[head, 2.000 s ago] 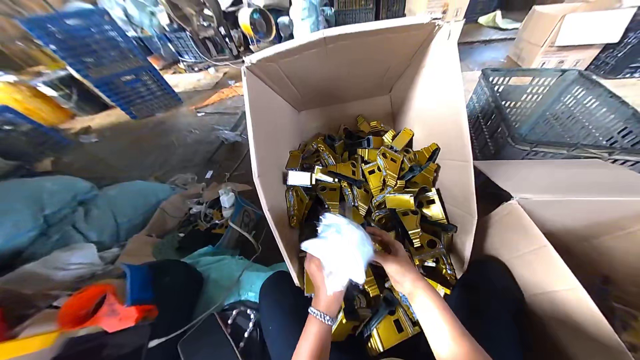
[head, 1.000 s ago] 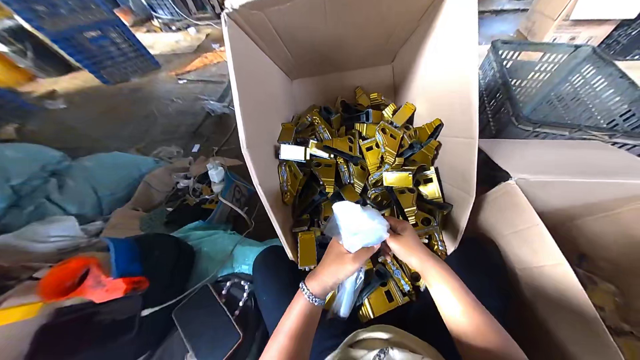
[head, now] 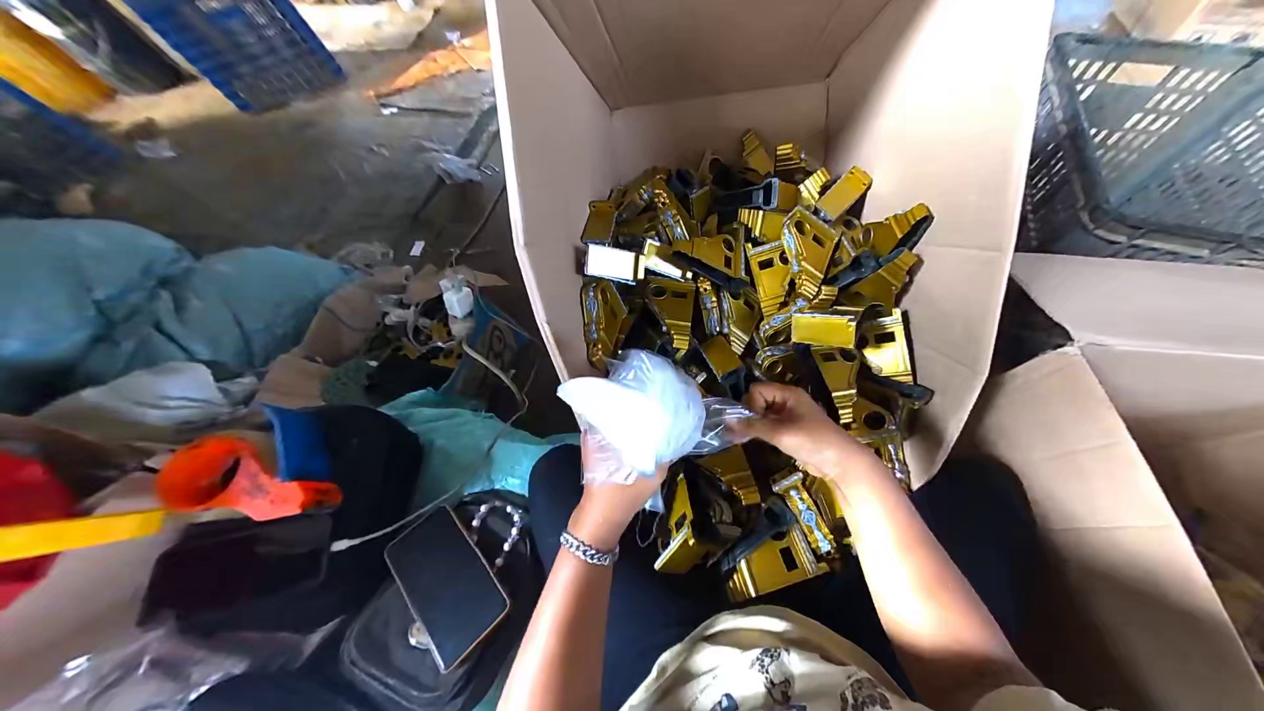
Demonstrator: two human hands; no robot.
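Observation:
My left hand (head: 622, 484), with a chain bracelet at the wrist, is closed around a bunched clear and white plastic bag (head: 647, 410). My right hand (head: 790, 425) pinches the stretched clear end of that bag at its right side. Both hands are above the near part of an open cardboard box (head: 918, 128). Inside it lie many shiny gold-coloured parts with holes and ribbed ends (head: 770, 276), some joined to black pieces. A part with a white face (head: 612, 263) lies on top at the left. The bag hides some parts, and my left fingers are mostly hidden.
A second open cardboard box (head: 1106, 454) stands at the right, with a dark plastic crate (head: 1155, 237) behind it. At the left are a phone (head: 446, 588), an orange tape dispenser-like object (head: 237, 479), teal sacks (head: 178, 296) and a white cable. A blue crate (head: 242, 49) stands farther back.
My right hand has moved away from my left, and the clear end of the bag is now stretched between them. The view has tipped downward somewhat.

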